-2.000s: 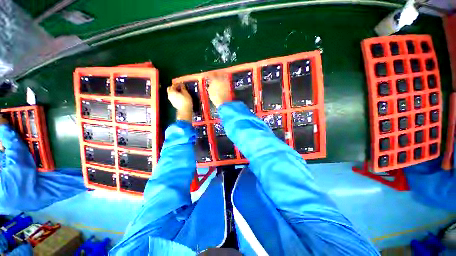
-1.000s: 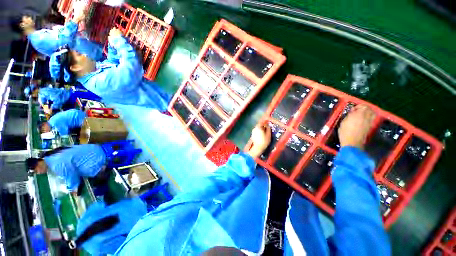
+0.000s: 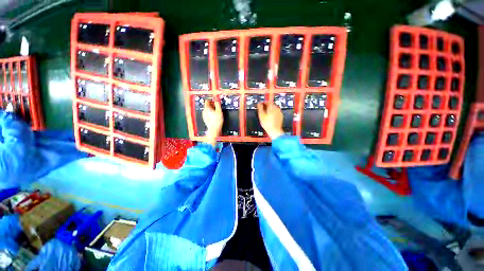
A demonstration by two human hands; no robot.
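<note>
An orange-red foam tray point(image 3: 264, 90) lies in front of me, with two rows of five pockets holding black phone back housings point(image 3: 290, 62). My left hand point(image 3: 212, 120) is over the near row, at the divider between the first and second pockets from the left. My right hand point(image 3: 270, 118) is over the near row, around the third and fourth pockets. The fingers of both hands are bent down onto the housings near their camera ends. The fingertips are small and partly hidden, so any grip is unclear.
Stacked phone trays point(image 3: 112, 91) stand at the left, turned sideways. A small-part tray point(image 3: 393, 95) with small black square parts is at the right. Another tray point(image 3: 36, 92) and a person's blue sleeve point(image 3: 16, 140) show at the far left. Whitish scraps point(image 3: 243, 10) lie beyond my tray.
The view has swung back to face the tray squarely. My right hand has moved from the far row to the near row. My left hand has moved from the tray's left end onto the near row.
</note>
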